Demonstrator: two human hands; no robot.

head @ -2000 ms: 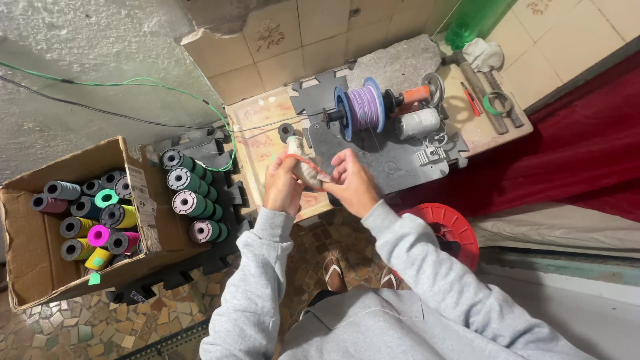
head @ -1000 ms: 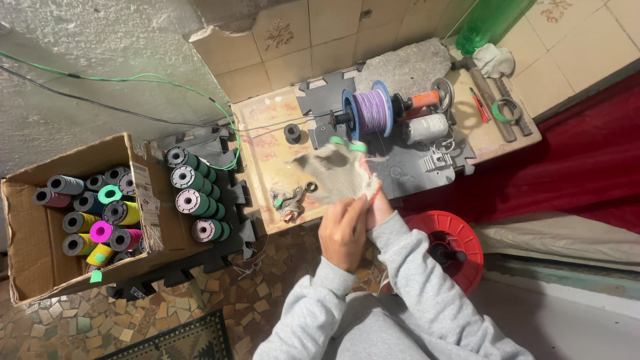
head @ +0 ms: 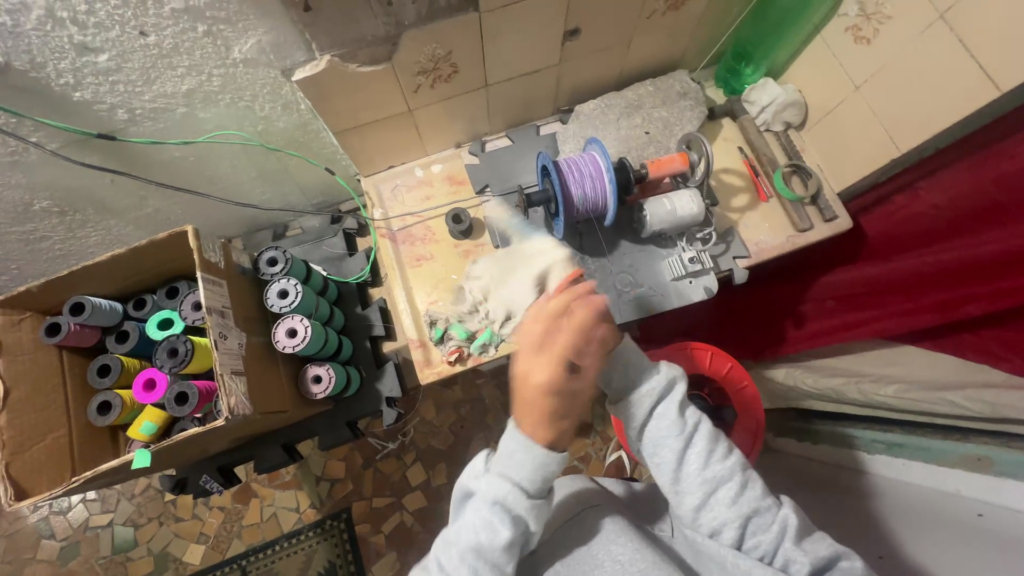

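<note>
A white knit work glove point(head: 520, 276), blurred, with an orange edge near the fingers, extends from my hands over the tan board. My left hand point(head: 560, 364) is closed at the glove's orange end and crosses in front of my right hand point(head: 610, 332), which is mostly hidden. Green-tipped pieces point(head: 458, 332) lie at the board's front edge; whether they belong to the glove is unclear. Behind the hands, a blue-flanged spool of purple cord point(head: 584, 188) sits on a spindle beside a grey motor point(head: 672, 212). A small black ring point(head: 458, 222) stands on the board.
An open cardboard box point(head: 48, 416) of colored spools is at left, beside rows of green spools point(head: 292, 334). A red bucket point(head: 748, 400) stands near my right sleeve. A hammer point(head: 772, 168), a red cutter point(head: 753, 174) and green tape point(head: 788, 182) lie at back right.
The glove, bunched between both hands two seconds ago, now stretches away from them over the board. My left hand has moved over my right. The view has moved closer.
</note>
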